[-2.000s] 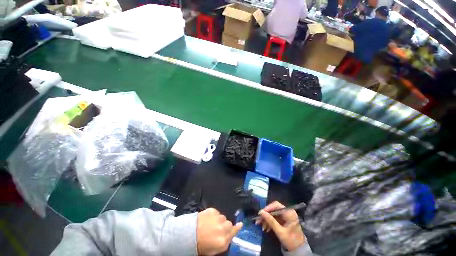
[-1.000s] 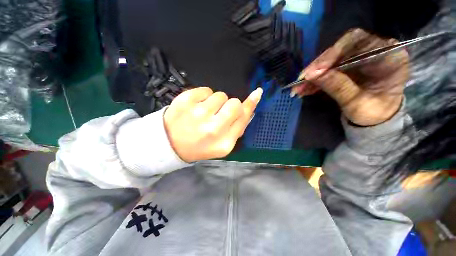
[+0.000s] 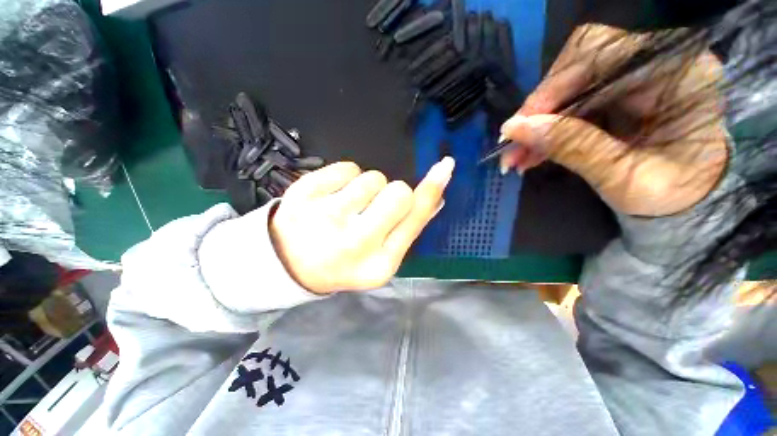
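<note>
My right hand [image 3: 630,128] holds tweezers [image 3: 588,95], partly covered by dark strands; their tip is over the blue perforated sheet [image 3: 467,223]. My left hand [image 3: 358,223] is curled at the sheet's left edge, with thumb and forefinger close together; whether they pinch something small is hidden. Small black plastic housings [image 3: 456,72] lie closely grouped on the upper part of the blue sheet. A loose heap of black housings [image 3: 262,146] lies on the mat, just beyond my left wrist.
The black mat [image 3: 341,94] lies under the parts on the green bench [image 3: 162,192]. A crinkled clear bag [image 3: 43,128] is at the left and another shiny bag [image 3: 750,68] at the right. A white edge shows at the top left. Dark strands hang across the right side.
The view has tilted down from the hall to the mat and my lap, then shifted slightly. My right hand still holds the tweezers by the sheet; my left hand stays curled at its left edge.
</note>
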